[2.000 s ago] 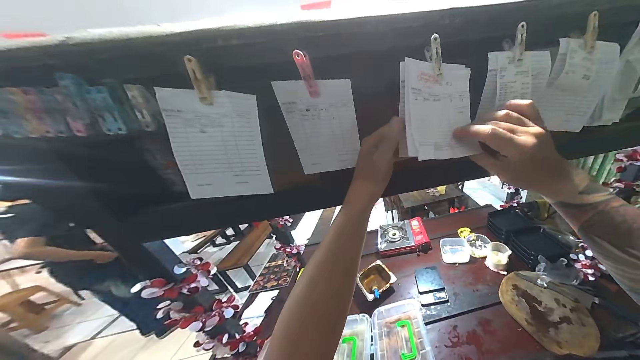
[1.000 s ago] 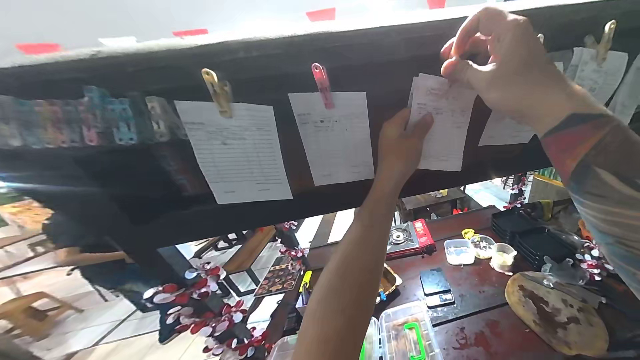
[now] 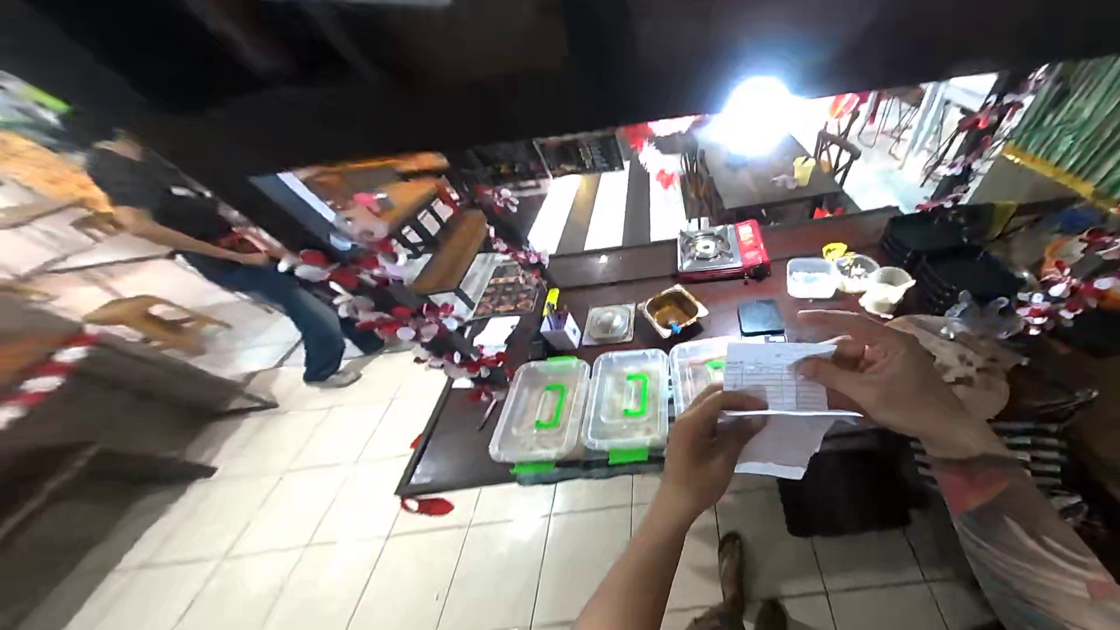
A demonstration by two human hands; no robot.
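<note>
Paper slips point(image 3: 774, 376) with printed lines and writing are held between both hands, in front of the dark counter. My left hand point(image 3: 709, 446) pinches their lower left part, with the thumb and fingers at a fold. My right hand point(image 3: 884, 372) holds the upper right edge between thumb and fingers. Another sheet point(image 3: 779, 444) hangs below the fold. Just behind the papers is a clear plastic box point(image 3: 696, 359) with a lid, partly hidden by them. A black flat device point(image 3: 760, 318), perhaps a scale, lies beyond the slips.
Two clear boxes with green handles point(image 3: 540, 407) point(image 3: 626, 402) stand left on the counter. Behind are a portable gas stove point(image 3: 719, 249), a square bowl point(image 3: 673, 311), plastic tubs point(image 3: 811, 278) and black trays point(image 3: 954, 262). A wooden board point(image 3: 962, 359) lies right. A person point(image 3: 201, 227) stands at far left.
The papers have come off the overhead rail, where a clip held them, and are now low over the counter in both hands. The view has tilted down.
</note>
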